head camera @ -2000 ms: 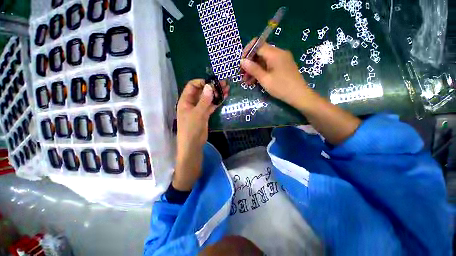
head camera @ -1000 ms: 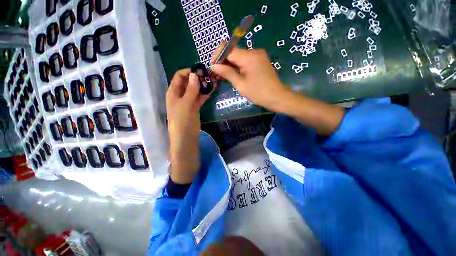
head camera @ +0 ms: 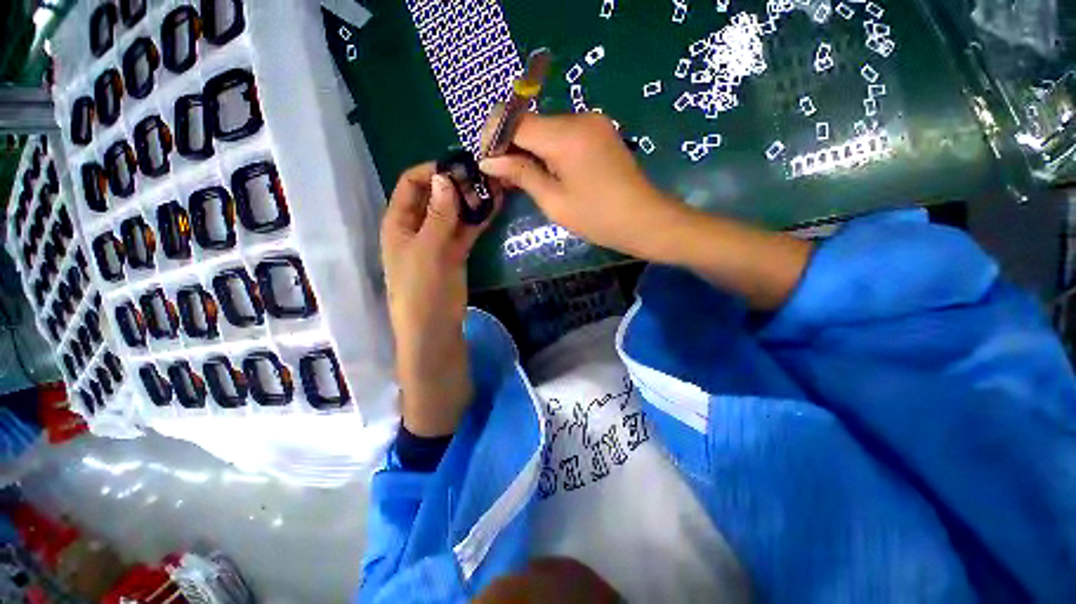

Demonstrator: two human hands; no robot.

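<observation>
My left hand (head camera: pixel 427 224) holds a black watch housing (head camera: pixel 472 195) between thumb and fingers near the mat's front edge. My right hand (head camera: pixel 578 177) grips the slim silver tool with a yellow band, tweezers by their look (head camera: pixel 516 106), upper end pointing up and away. The tool's lower end is at the housing; the fingers partly hide its tip. A small white-edged piece shows at the housing's inner edge. The adhesive sheet (head camera: pixel 466 53), a dense white-and-dark grid, lies just beyond both hands.
A white housing tray (head camera: pixel 309 201) with rows of black housings stands at left, another tray farther left. Small white frames (head camera: pixel 737 53) are heaped and scattered on the green mat (head camera: pixel 637 118). Pale ladder-like strips (head camera: pixel 840 153) lie right and near my hands. Clear plastic (head camera: pixel 1032 148) is at far right.
The tool has come down to the housing, and my right hand has moved left, close to my left hand. The housing has turned more face-up. The whole view has shifted a little.
</observation>
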